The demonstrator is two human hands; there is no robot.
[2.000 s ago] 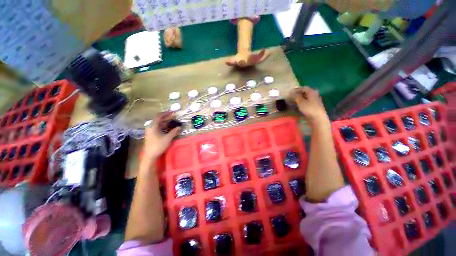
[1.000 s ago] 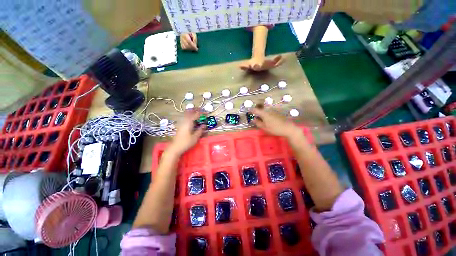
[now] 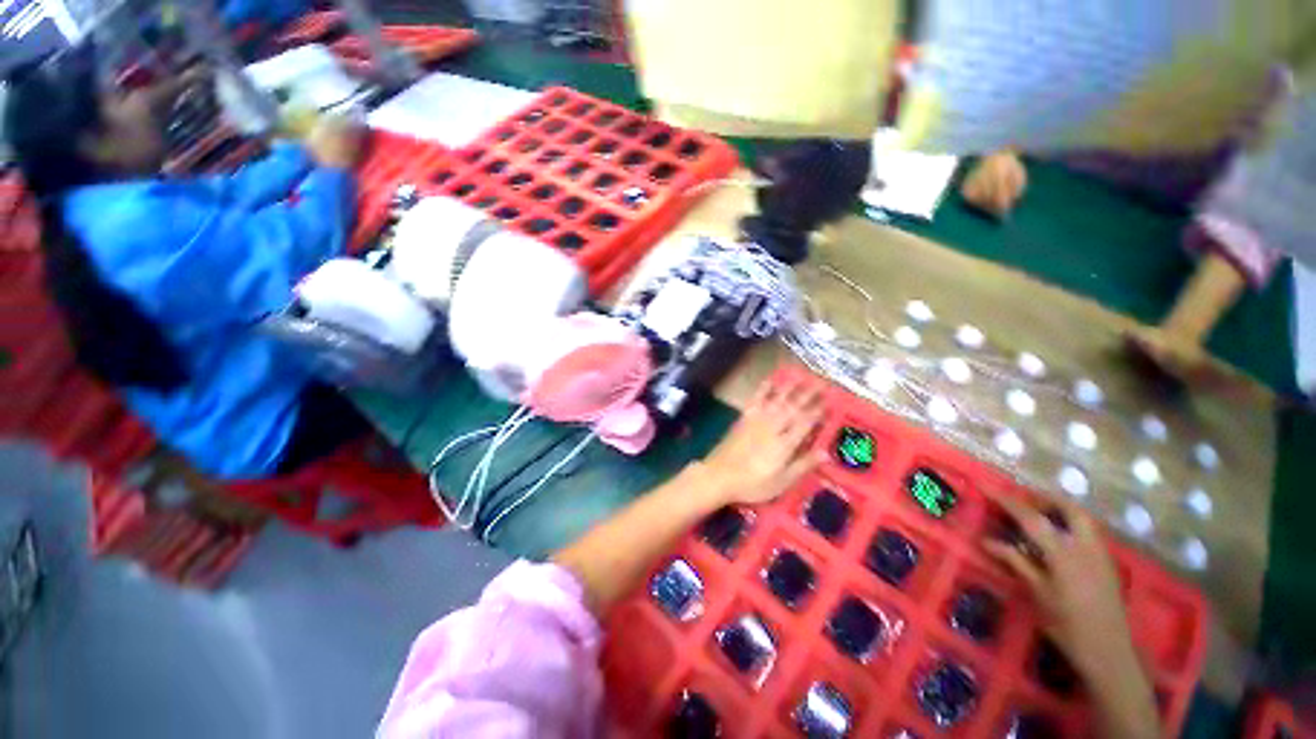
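Observation:
The red foam tray [image 3: 1183, 614] lies in front of me, tilted in view, with dark watch bodies in its pockets. Two watch bodies with green lit screens sit in its far row, one on the left [image 3: 856, 446] and one beside it [image 3: 931, 492]. My left hand [image 3: 772, 440] rests palm down over the tray's far left corner, fingers apart, with nothing seen in it. My right hand [image 3: 1065, 563] is over the right part of the far row. Its fingertips are blurred against dark shapes, so I cannot tell whether it grips a watch.
White charging pucks [image 3: 1080, 435] lie in rows on the brown board [image 3: 1227, 390] beyond the tray. A pink fan [image 3: 589, 378], white fans [image 3: 512, 311] and tangled cables [image 3: 751, 282] stand left. Another red tray [image 3: 693, 152] is behind them. A person in blue [image 3: 202, 289] sits far left.
The view has swung left. The green-lit watches have gone from the board into the tray's far row. My hands have moved back from the board to over the tray.

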